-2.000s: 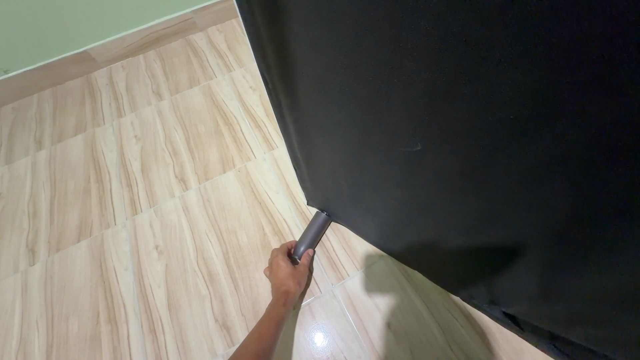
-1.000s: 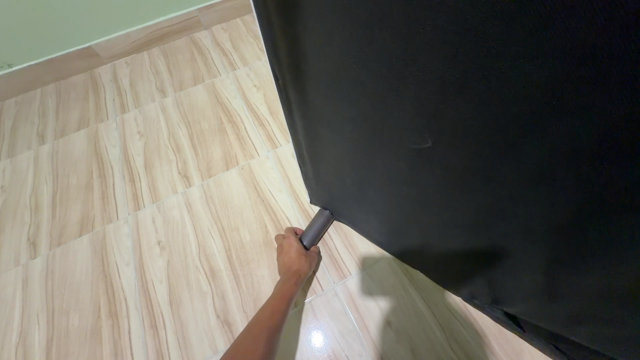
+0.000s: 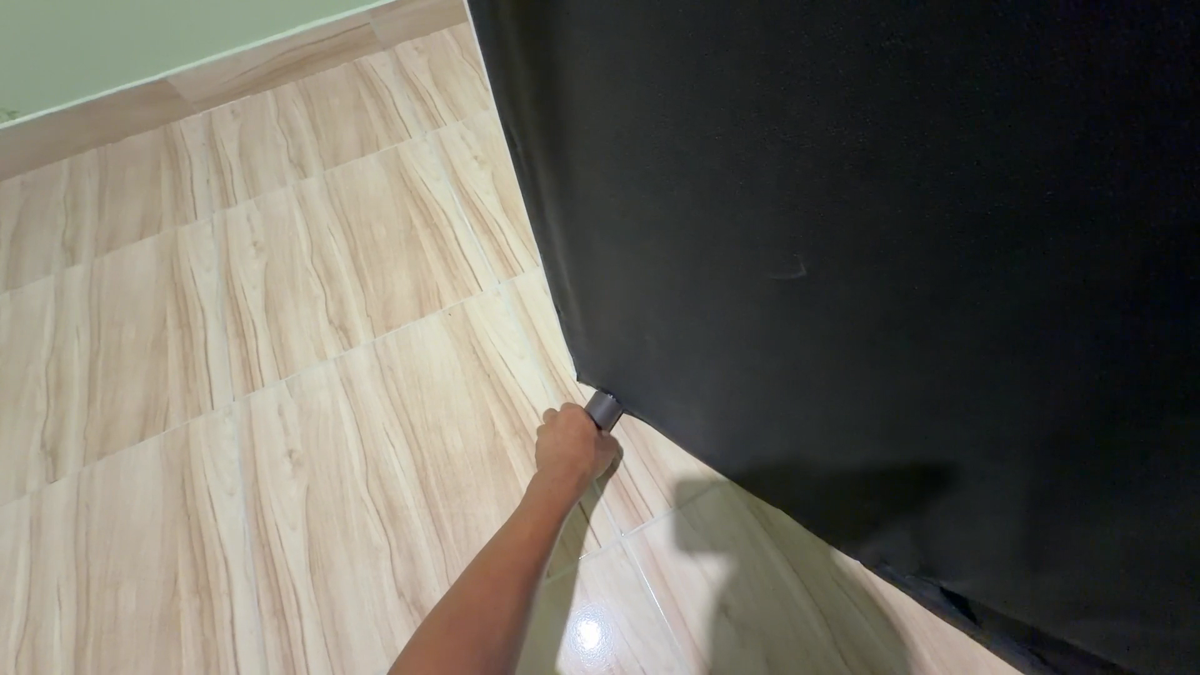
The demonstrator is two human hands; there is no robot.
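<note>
A large piece of furniture, its type not clear, shows a black fabric-covered face (image 3: 844, 244) that fills the right side of the view. At its lower left corner a short grey cylindrical leg (image 3: 604, 410) meets the fabric edge. My left hand (image 3: 572, 445) is closed around this leg, with the thumb side toward the right. The hand hides much of the leg's outer part. Only a short length near the black corner shows. My right hand is out of view.
Wood-patterned glossy floor tiles (image 3: 328, 450) lie below and to the left. A matching skirting (image 3: 281, 66) runs along a pale green wall (image 3: 159, 37) at the upper left. Shadows fall on the floor and lower fabric. Loose fabric (image 3: 975, 609) shows along the lower right edge.
My left hand has moved up along the grey leg toward the black corner, and less of the leg shows than in the earlier frames.
</note>
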